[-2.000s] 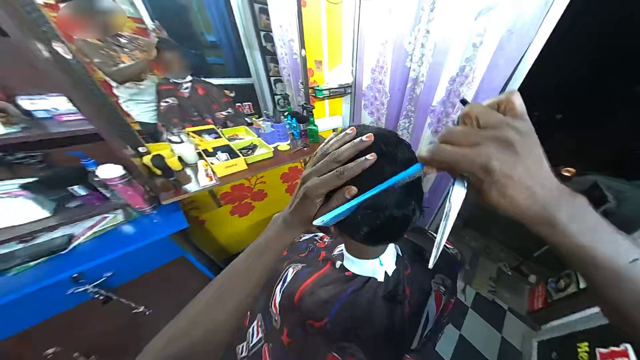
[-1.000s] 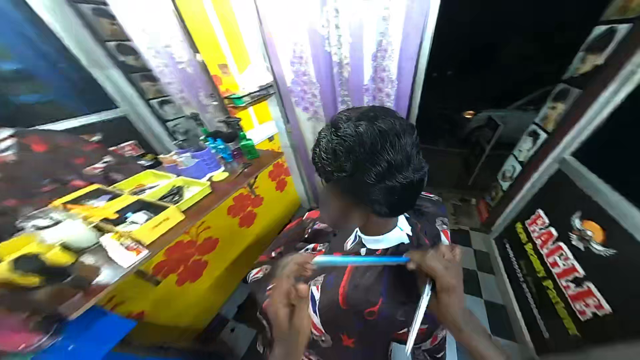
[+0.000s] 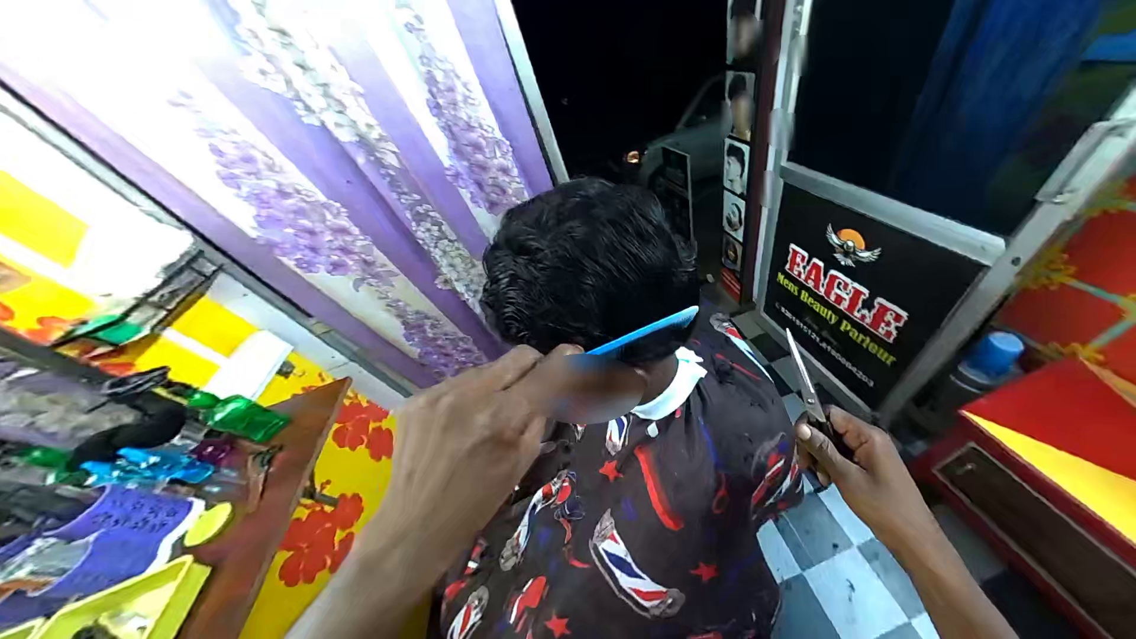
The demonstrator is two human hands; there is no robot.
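Note:
A seated person's dark-haired head is in the middle of the view, above a white neck strip and a black patterned barber's cape. My left hand holds a blue comb against the hair at the lower back of the head. Off to the right, away from the hair, my right hand grips the handles of metal hair scissors, whose blades point up. The fingertips of my left hand are partly blurred.
On the left stands a wooden counter with green bottles, a purple basket and a yellow tray. Behind the head hangs a purple floral curtain. A glass door with a sign and a red cabinet are at right.
The view has swung right. A second ago both my hands were together behind the neck with the comb between them; now they are apart, the comb in my left hand at the hair.

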